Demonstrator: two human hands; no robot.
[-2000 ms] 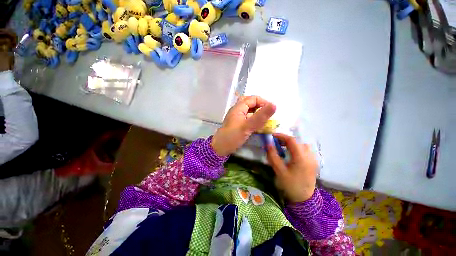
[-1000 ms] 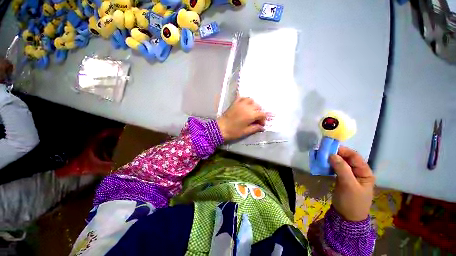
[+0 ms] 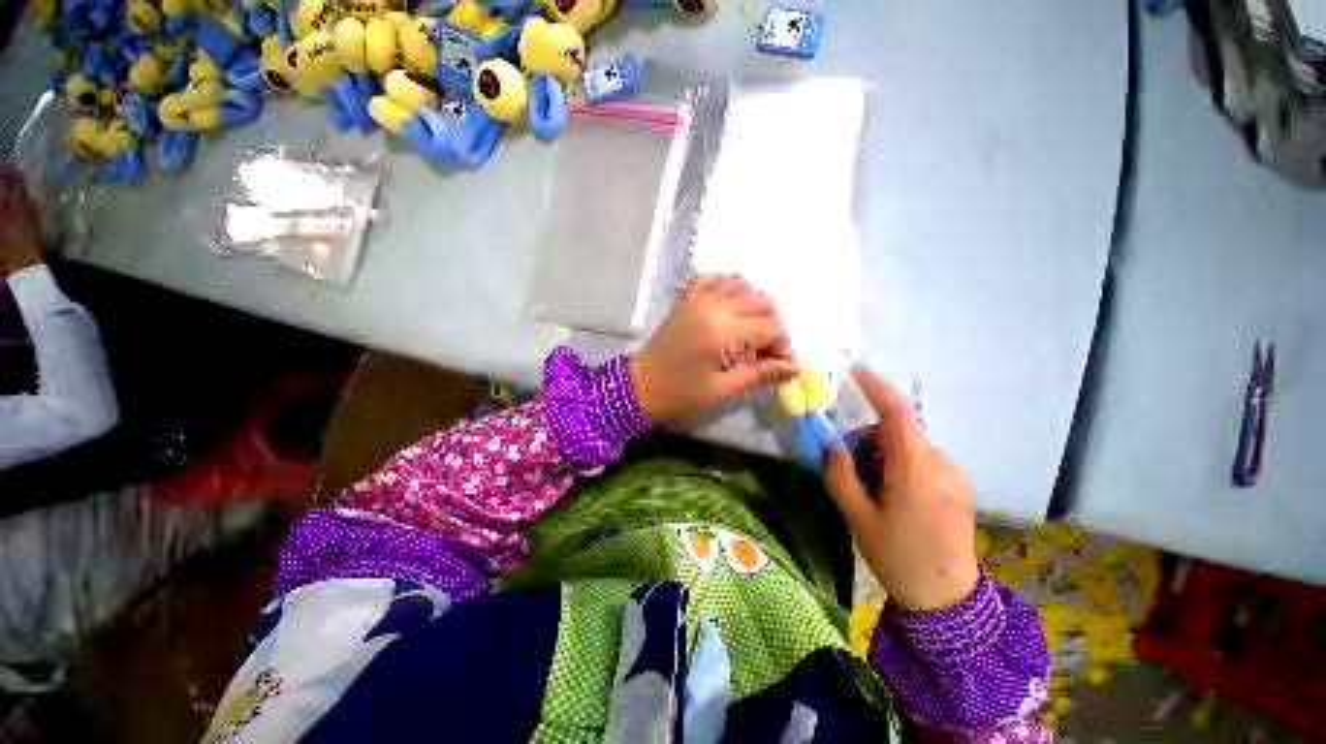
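Observation:
A yellow-and-blue plush item [image 3: 810,409] is between my hands at the table's near edge, yellow end toward the bags. My right hand [image 3: 905,502] holds it by the blue band. My left hand [image 3: 716,350] is at the near end of the whitish, glaring stack of clear bags [image 3: 785,189], fingers bent together at the bag opening beside the yellow part. Whether the plush is inside the bag is hard to tell. A second stack of greyish bags with a red-pink line [image 3: 611,218] lies left of it.
A heap of plush items [image 3: 393,66] lies along the far left. A small bag packet [image 3: 301,215] lies at left. A blue hang tag [image 3: 790,31] is at the far side. Thread snips [image 3: 1254,417] and a grey metal piece [image 3: 1272,87] are at right. Another person's sleeve [image 3: 55,356] shows at left.
My right hand has moved left with the plush, from the table's right part to the bag's near end beside my left hand. My left hand stays at the bag.

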